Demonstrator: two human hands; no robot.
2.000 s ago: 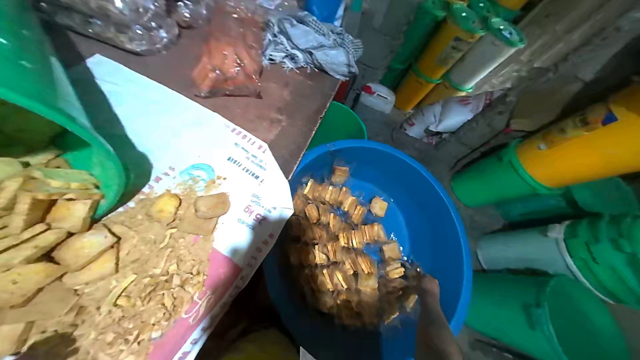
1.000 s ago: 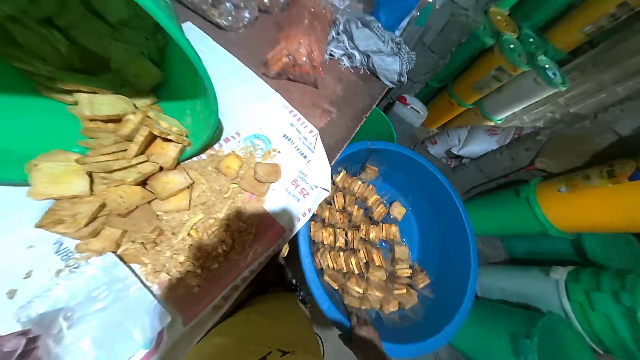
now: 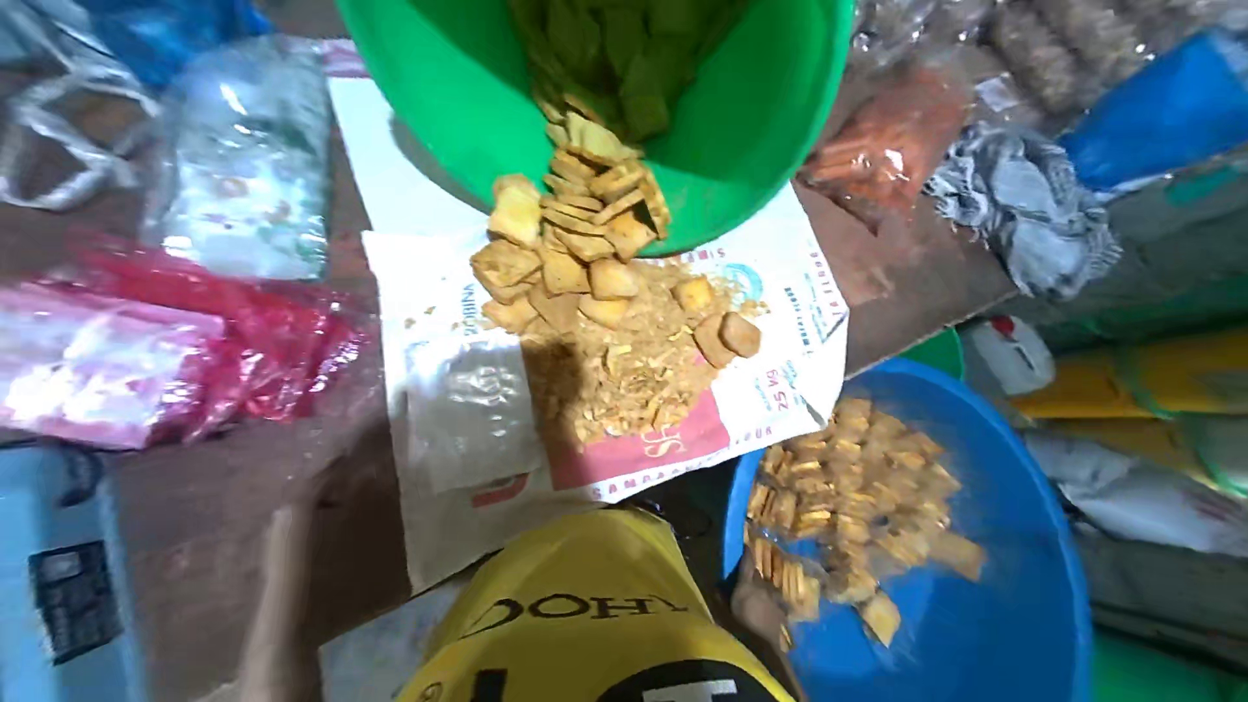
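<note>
A blue plastic basin (image 3: 1033, 546) at the lower right holds many small square biscuit-like pieces (image 3: 848, 487), partly blurred. My right hand (image 3: 756, 600) is at the basin's near left edge, beside the pieces; its fingers are mostly hidden. My left hand (image 3: 346, 497), dark and blurred, is over the brown table by the edge of a printed flour sack (image 3: 575, 478), its grip unclear. A tipped green tub (image 3: 780, 175) lies at the top, with square pieces (image 3: 595, 214) spilling from its mouth onto the sack. Crumbs (image 3: 634, 390) lie in front of them.
A clear plastic bag (image 3: 478, 409) lies on the sack. Pink-red plastic packaging (image 3: 273, 341), a wrapped pack (image 3: 244, 166) and a light-blue device (image 3: 58, 575) are at the left. An orange-filled bag (image 3: 887, 146) and a grey cloth (image 3: 1024, 210) lie at the right. Yellow containers (image 3: 1141, 385) stand beyond.
The view has swung left. My right hand, at the basin's right side two seconds ago, is now at its near left edge. My left forearm has come into view over the table.
</note>
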